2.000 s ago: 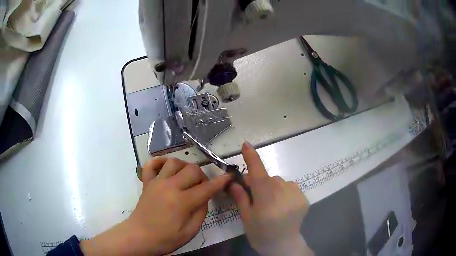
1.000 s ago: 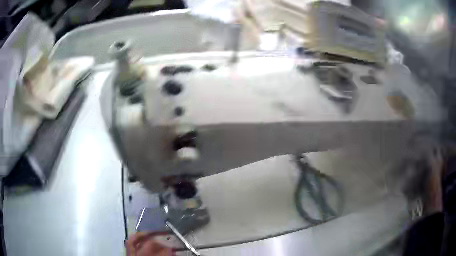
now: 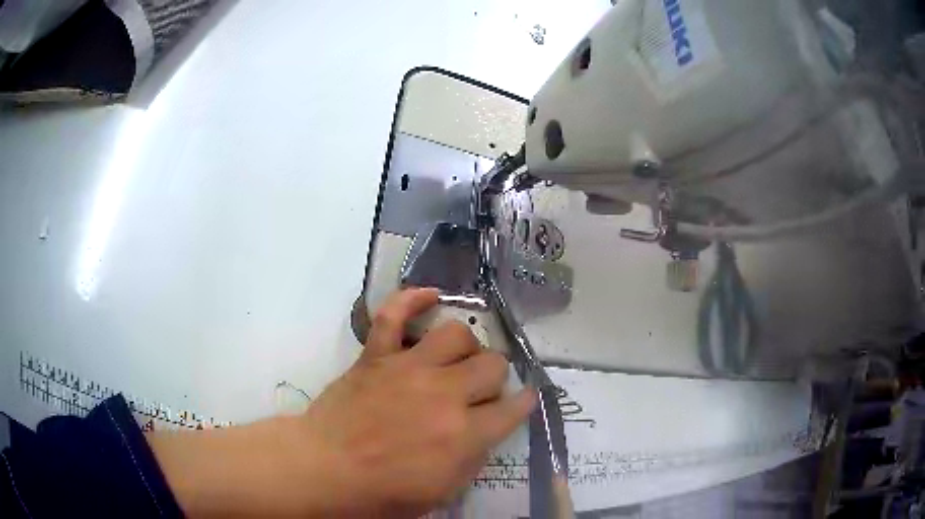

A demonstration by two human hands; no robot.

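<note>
My left hand (image 3: 406, 426) lies at the front edge of the machine bed. Its fingers are curled near the metal slide plate (image 3: 444, 258), and one digit touches or nearly touches the dark binding tape (image 3: 541, 431) at the slim metal binder arm (image 3: 512, 329). The undersides of its fingers are hidden, so its grip is unclear. The tape runs down from the arm over the table's ruler edge. A thin shiny tip lies along the tape, with a brownish end, perhaps an awl handle (image 3: 561, 499), cut off by the bottom edge. My right hand is not visible.
The off-white sewing machine head (image 3: 609, 112) fills the upper right. Dark green scissors (image 3: 726, 314) lie blurred on the bed at right. A wavy wire guide (image 3: 574, 411) sticks out beside the tape. Dark fabric (image 3: 76, 51) lies at the upper left.
The view swung up over the machine, then back down and closer to the needle plate. My right hand, at the tape two seconds ago, has left the picture. A thin tip now shows along the tape.
</note>
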